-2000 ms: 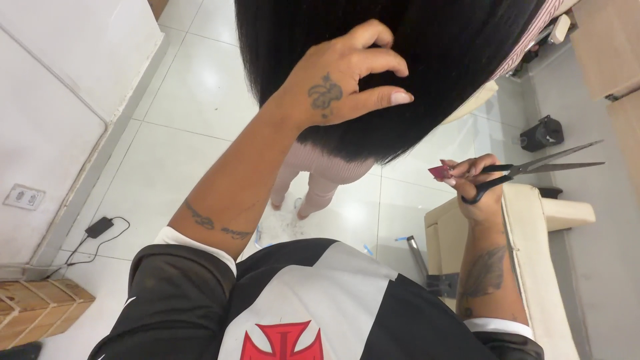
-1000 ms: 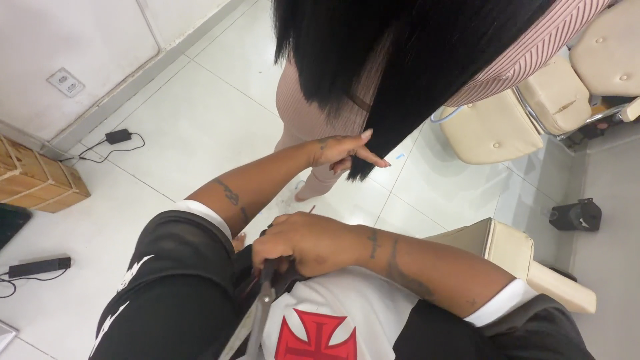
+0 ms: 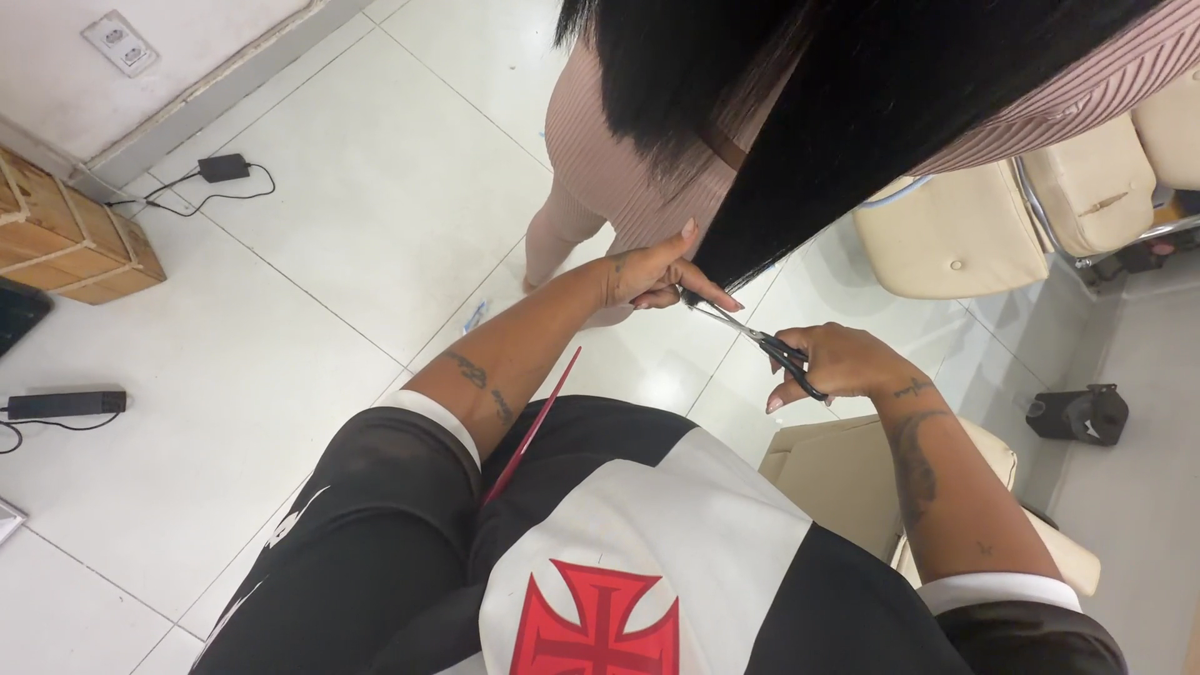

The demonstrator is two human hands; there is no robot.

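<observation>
Long straight black hair (image 3: 844, 122) hangs from a person in a ribbed pink outfit (image 3: 619, 141), whose back is toward me. Near the lower tip of one gathered section, my left hand (image 3: 661, 274) pinches the hair between its fingers. My right hand (image 3: 830, 361) has its fingers in the handles of hair-cutting scissors (image 3: 764, 343), whose blades reach the hair tip just below my left fingers. A thin red pointed rod, perhaps a comb's tail (image 3: 539, 422), sticks up by my left upper arm against my black and white shirt; its other end is hidden.
Cream padded chairs (image 3: 947, 244) stand at the upper right, and a cream chair (image 3: 834, 459) is close below my right hand. A black object (image 3: 1078, 414) lies by the right wall. Wooden crates (image 3: 84, 244), a power adapter (image 3: 223, 169) and cables lie at left on the tiled floor.
My right hand has moved from in front of my shirt out to the hair tip, bringing the scissors. The left hand stays by the hair's end. Two seconds ago the red object was in my right hand.
</observation>
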